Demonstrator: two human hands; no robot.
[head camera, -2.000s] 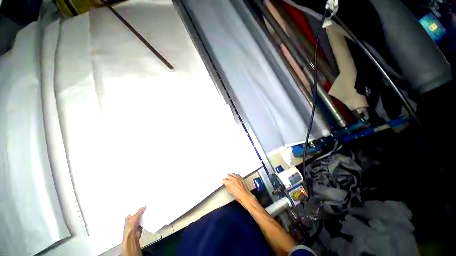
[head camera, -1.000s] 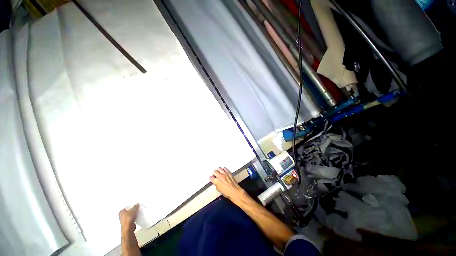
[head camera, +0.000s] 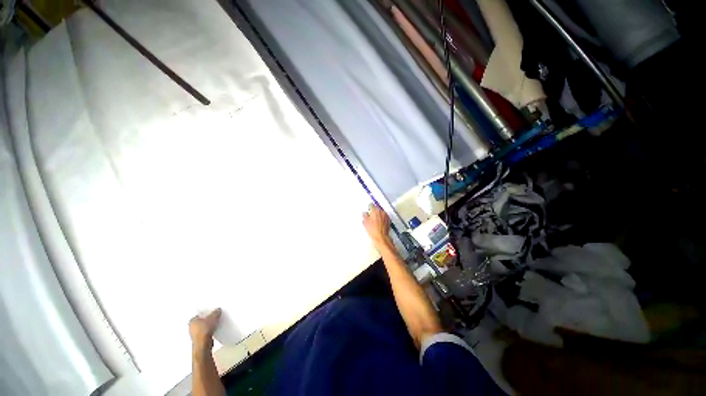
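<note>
The white fabric lay (head camera: 209, 186) is spread over the cutting table, much of it bleached by glare. My left hand (head camera: 204, 326) is at its near edge, thumb and fingers closed on the fabric edge, with a small flap showing beside it. My right hand (head camera: 376, 224) is at the lay's near right corner, beside the cutter track (head camera: 317, 117); glare hides whether the fingers grip the cloth. The white-and-blue end cutter (head camera: 430, 234) sits at the near end of the track, just right of my right hand.
A brown yardstick (head camera: 155, 58) lies on the far part of the lay. Blue-grey cloth (head camera: 364, 93) hangs beyond the track. A black cable (head camera: 451, 116) hangs down near the cutter. Grey scraps (head camera: 584, 290) lie at the right. The table edge (head camera: 251, 340) shows near my left hand.
My right hand has moved from the near edge forward and right to the corner by the track. My left hand stays at the near edge. The view has shifted slightly right.
</note>
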